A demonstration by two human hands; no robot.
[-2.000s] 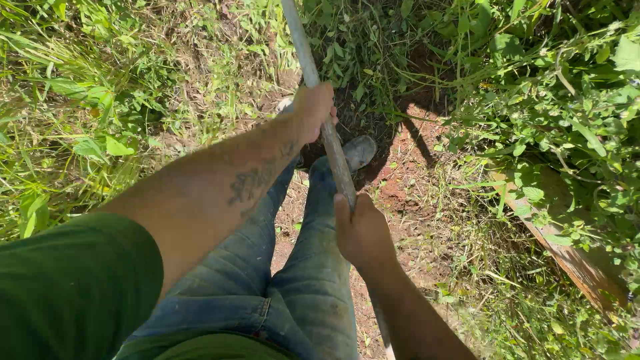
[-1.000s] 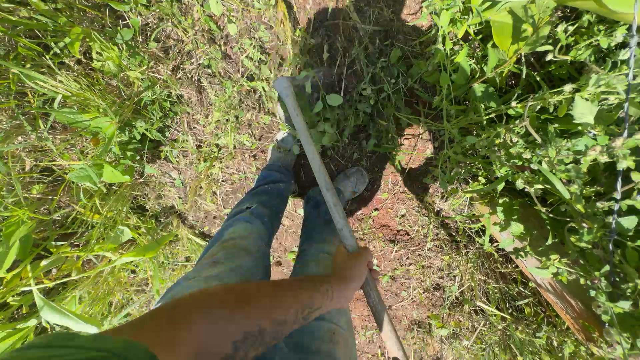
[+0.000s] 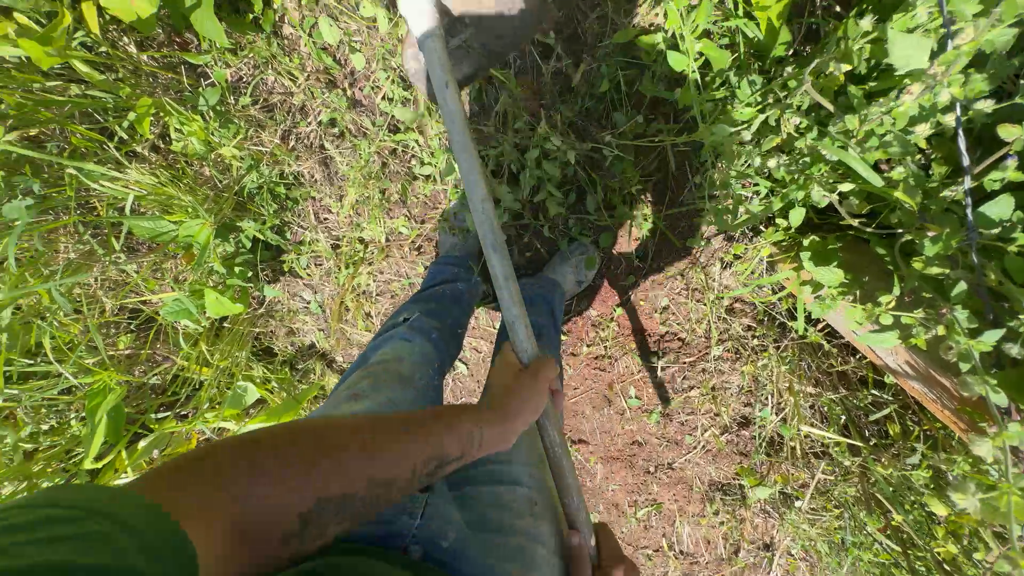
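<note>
A long wooden pole (image 3: 478,188), greyish and worn, slants from the top of the view down between my legs to the bottom edge. My left hand (image 3: 524,392) is wrapped around its lower middle, the arm reaching across my jeans. Close to the bottom edge, my right hand (image 3: 600,552) grips the pole's lower part and is partly cut off by the frame. The pole's upper end is blown out by sunlight beside a greyish object (image 3: 480,40) that I cannot identify. Cut weeds (image 3: 544,160) lie in shade just beyond my shoes.
My shoes (image 3: 573,268) stand on reddish soil (image 3: 624,456) with dry clippings. Tall grass (image 3: 104,224) grows on the left. Dense leafy plants, a weathered wooden board (image 3: 904,360) and a strand of twisted wire (image 3: 964,152) are on the right.
Both hands were on the pole two seconds ago; one second ago only my left hand showed on it. Now my right hand is visible on its lower part, and the pole reaches farther up the view.
</note>
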